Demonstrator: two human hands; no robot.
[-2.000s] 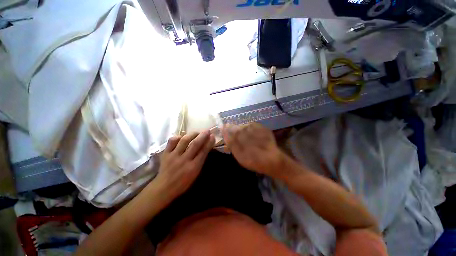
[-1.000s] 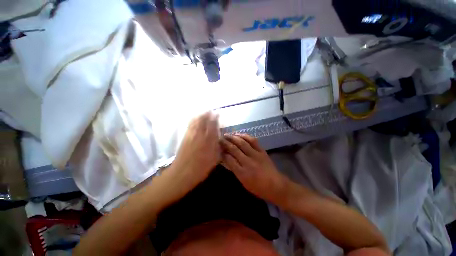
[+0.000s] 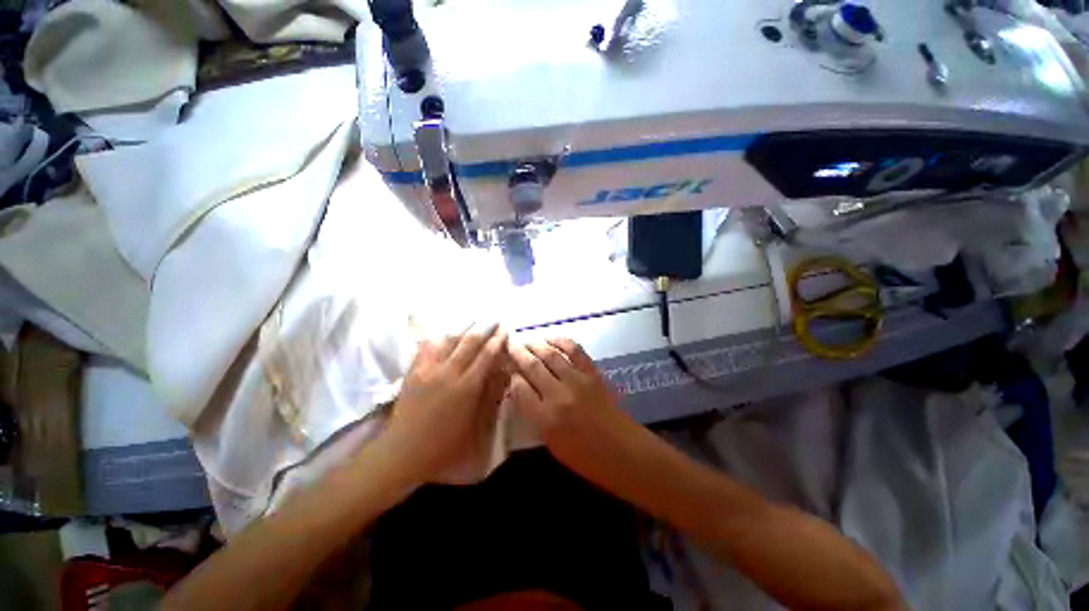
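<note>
A large cream garment piece (image 3: 322,346) lies on the left of the sewing table, in front of and left of the sewing machine (image 3: 573,119). My left hand (image 3: 448,394) grips its edge at the table's front. My right hand (image 3: 555,382) is close beside it, with the fingers bent over the cloth; a fold of cloth hangs between the hands. The fingertips lie just in front of the presser foot area (image 3: 517,257), which is washed out by bright light, so the needle cannot be made out.
Yellow-handled scissors (image 3: 836,307) lie right on the table. A phone (image 3: 665,245) with a cable is behind the ruler (image 3: 705,368). Pale cloth (image 3: 884,477) is heaped below right. A red crate (image 3: 108,579) is below left. More cream pieces (image 3: 114,60) lie far left.
The view has tilted up, showing more of the machine head. My hands have moved from crossing near the table edge to side by side, and a cloth fold now shows between them.
</note>
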